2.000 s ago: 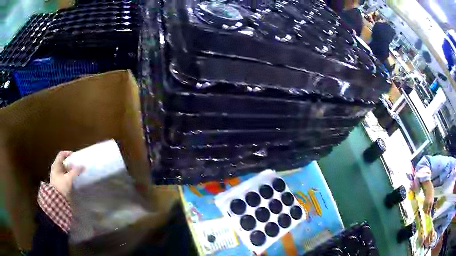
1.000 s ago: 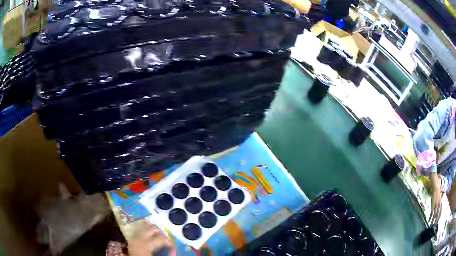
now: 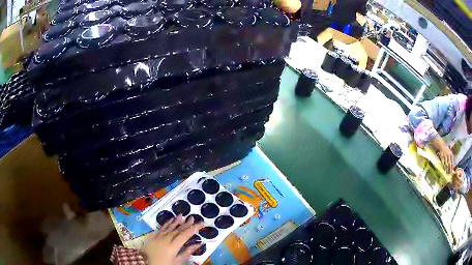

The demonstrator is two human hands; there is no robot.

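Observation:
A white label sheet [image 3: 226, 200] with rows of round black labels lies on the blue printed board [image 3: 277, 207]. My left hand [image 3: 168, 242] lies over the lower left part of the sheet with its fingers spread, hiding some labels. Whether it grips the sheet's edge is not clear. My right hand is not in view. A black blister tray [image 3: 331, 235] with round glossy parts is at the bottom right, cut off by the frame's edge.
A tall stack of filled black trays [image 3: 165, 103] stands behind the sheet. A carton [image 3: 26, 191] with crumpled translucent material [image 3: 72, 233] is at left. A green conveyor [image 3: 321, 155] runs at right, with black cylinders [image 3: 352, 121] along its far side. A person [image 3: 440, 121] works opposite.
My left hand has left the carton, where it held a white sheet or packet, and come onto the label sheet. The view has swung right, and the cylinders have shifted in the picture.

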